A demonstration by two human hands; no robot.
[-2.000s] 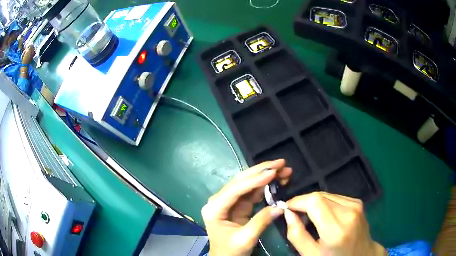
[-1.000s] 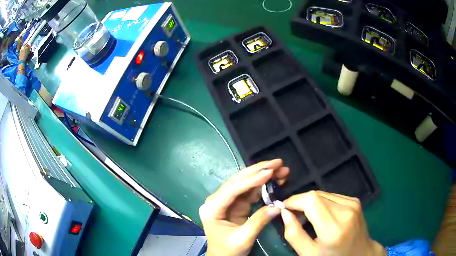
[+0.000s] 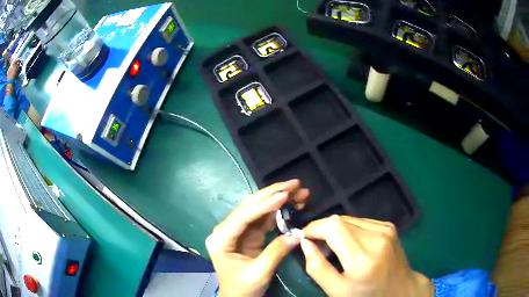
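Observation:
My left hand holds a small dark unit with a pale rim, likely a watch case assembly, on edge between thumb and fingers. My right hand pinches a small white-tipped piece against the unit's lower end; the fingers hide most of it. Both hands are over the near end of the flat black foam tray. Three units sit open side up in its far pockets, one of them with a white and yellow rectangle inside.
A raised black tray with several units stands at the far right on pale posts. A blue control box with a clear vessel is at left. A thin tube curves over the green mat. A grey-white machine is lower left.
The whole view has shifted, so the trays, box and hands all appear further left. The hands keep the same grip on the unit and the white-tipped piece.

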